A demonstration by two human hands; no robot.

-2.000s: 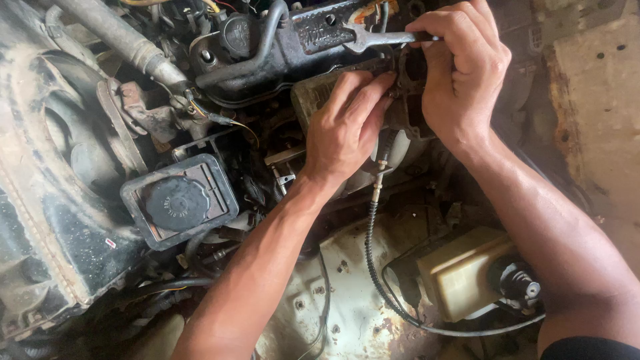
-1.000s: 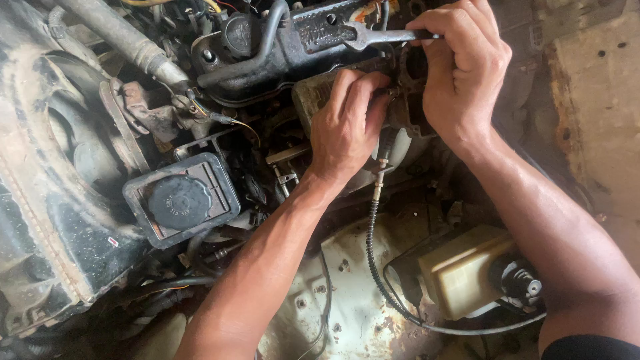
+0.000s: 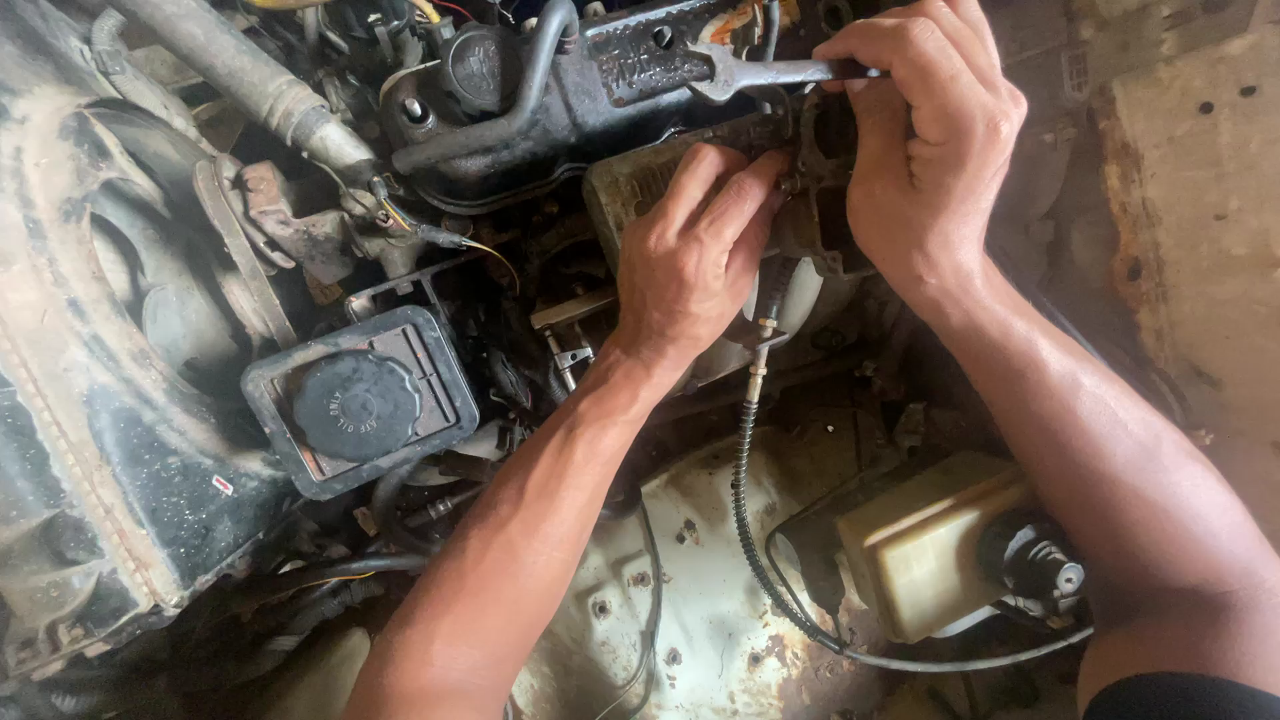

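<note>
My right hand (image 3: 930,130) grips the shaft of an open-end wrench (image 3: 770,74) between thumb and fingers. The wrench's jaw lies over the black engine valve cover (image 3: 570,90) at the top, near its ribbed patch. My left hand (image 3: 695,240) reaches to a metal engine part (image 3: 825,180) just below the wrench, its fingertips touching a small fitting there; whether they hold it is hidden. Under that hand sits a grimy metal housing (image 3: 625,185). A cable with a spring sleeve (image 3: 742,480) hangs down from beside the left hand and curves right.
On the left are a radiator fan shroud (image 3: 130,300) and a black-capped ATF reservoir (image 3: 358,405). A large hose (image 3: 250,80) crosses the upper left. A yellowed plastic reservoir (image 3: 930,545) stands at lower right, near my right forearm. Loose wiring (image 3: 440,235) lies between hose and engine.
</note>
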